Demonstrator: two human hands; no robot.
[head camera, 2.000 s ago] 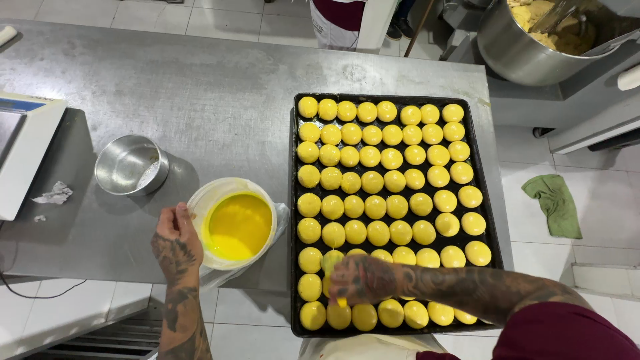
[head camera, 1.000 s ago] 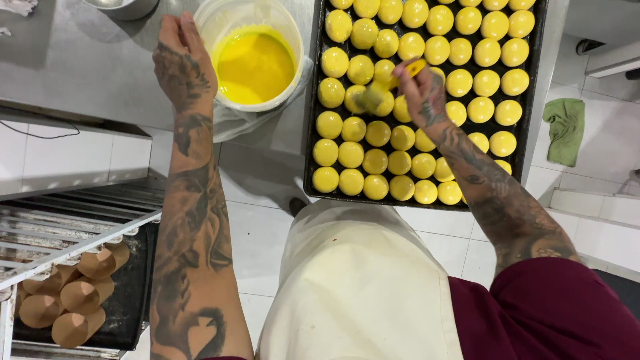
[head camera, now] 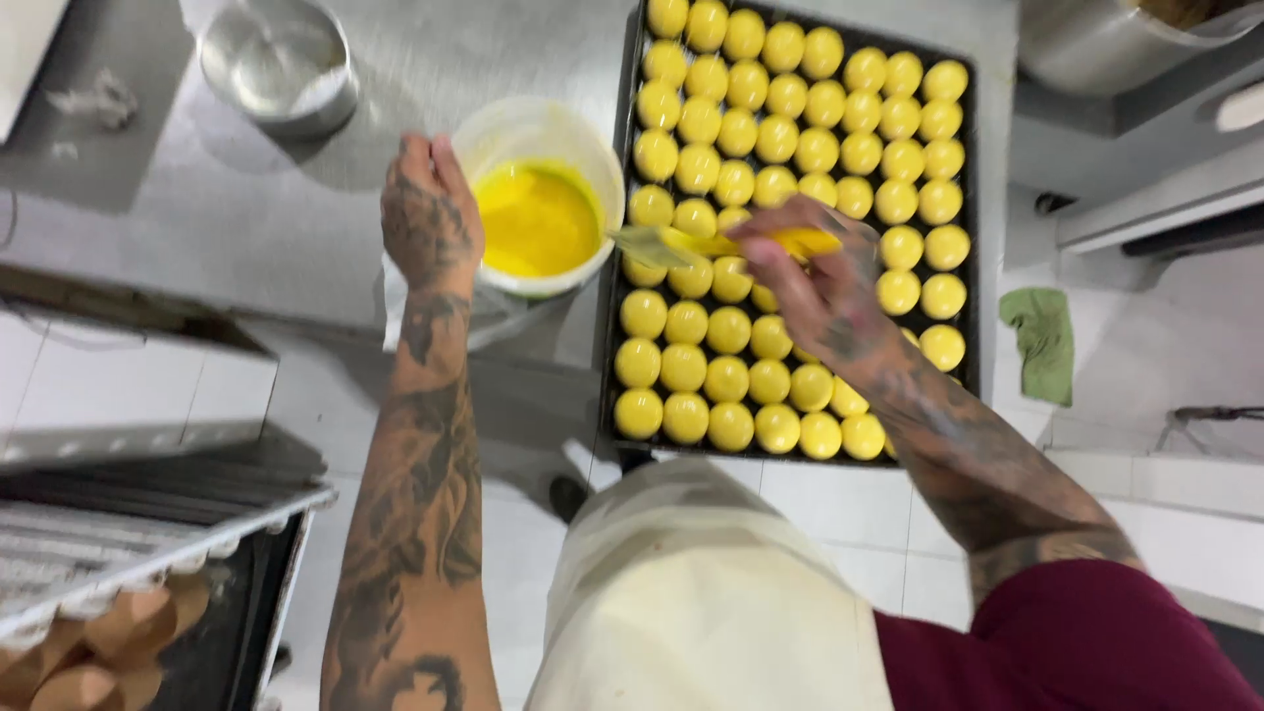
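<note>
My right hand (head camera: 815, 267) grips a pastry brush (head camera: 691, 244) with a yellow handle above the left part of a black baking tray (head camera: 973, 346). The bristles point left, close to the rim of a white plastic tub (head camera: 604, 168) with yellow liquid (head camera: 538, 222) in it. Rows of glossy yellow dough rounds (head camera: 729, 329) fill the tray, and my hand hides some of them. At the left side of the tub is my left hand (head camera: 432, 212), its fingers at the rim; whether it grips the tub is unclear.
A round metal bowl (head camera: 278, 64) and crumpled paper (head camera: 99, 99) lie on the steel table (head camera: 395, 54), left of the tub. Lower left stands a rack (head camera: 168, 568) beside brown rounded things. A mixer bowl (head camera: 1096, 44) is upper right, and a green cloth (head camera: 1042, 346) lies beyond the tray.
From over the dough rounds one second ago, my right hand has brought the brush left to the tub's rim. My left hand remains beside the tub. The view has shifted.
</note>
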